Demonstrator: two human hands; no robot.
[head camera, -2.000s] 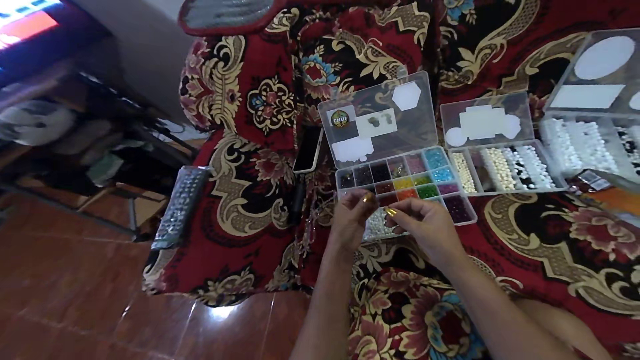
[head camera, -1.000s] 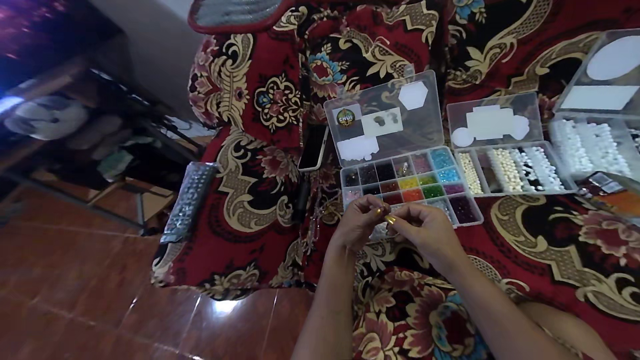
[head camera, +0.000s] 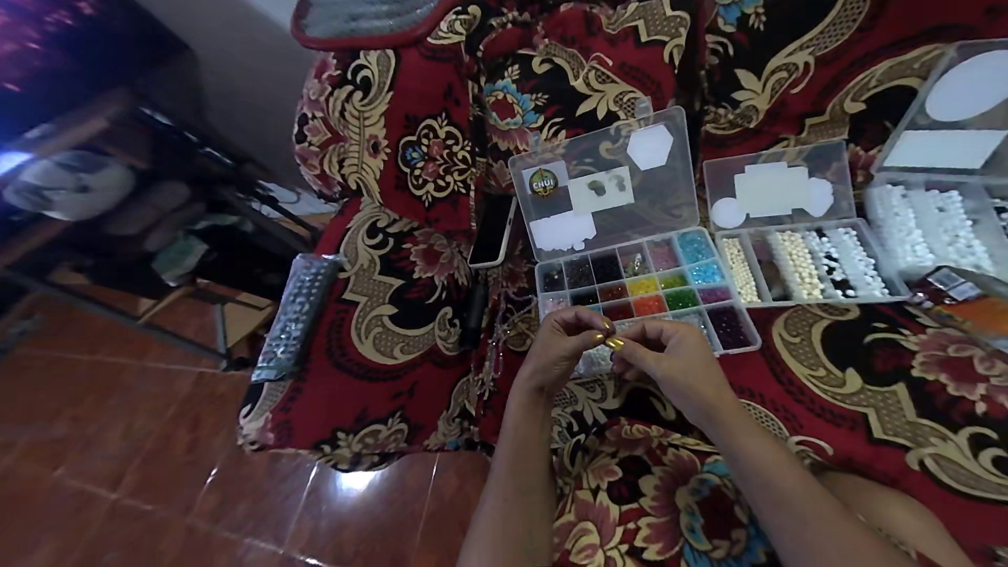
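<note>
My left hand (head camera: 568, 346) and my right hand (head camera: 665, 358) meet at the fingertips, thumbs and forefingers pinched together over the near edge of an open plastic bead box (head camera: 744, 344). Whatever lies between the fingers is too small to make out. The box has compartments of coloured beads, among them yellow beads (head camera: 641, 287), orange beads (head camera: 649, 305) and green beads (head camera: 681, 298). Its clear lid (head camera: 661, 197) stands raised behind, with white paper pieces on it. Beaded strands (head camera: 496, 339) lie on the cloth left of my left hand.
A smaller open box (head camera: 866, 298) holds cream, white and black beads; a larger box of white beads (head camera: 937, 228) is at far right beside an orange packet (head camera: 984, 307). A phone (head camera: 493, 231), a black pen-like object (head camera: 474, 315) and a plastic-wrapped pack (head camera: 298, 319) lie on the patterned sofa cover (head camera: 378, 315).
My fingertips were slightly apart two seconds ago and have come together. The boxes and the other things on the sofa have stayed in place.
</note>
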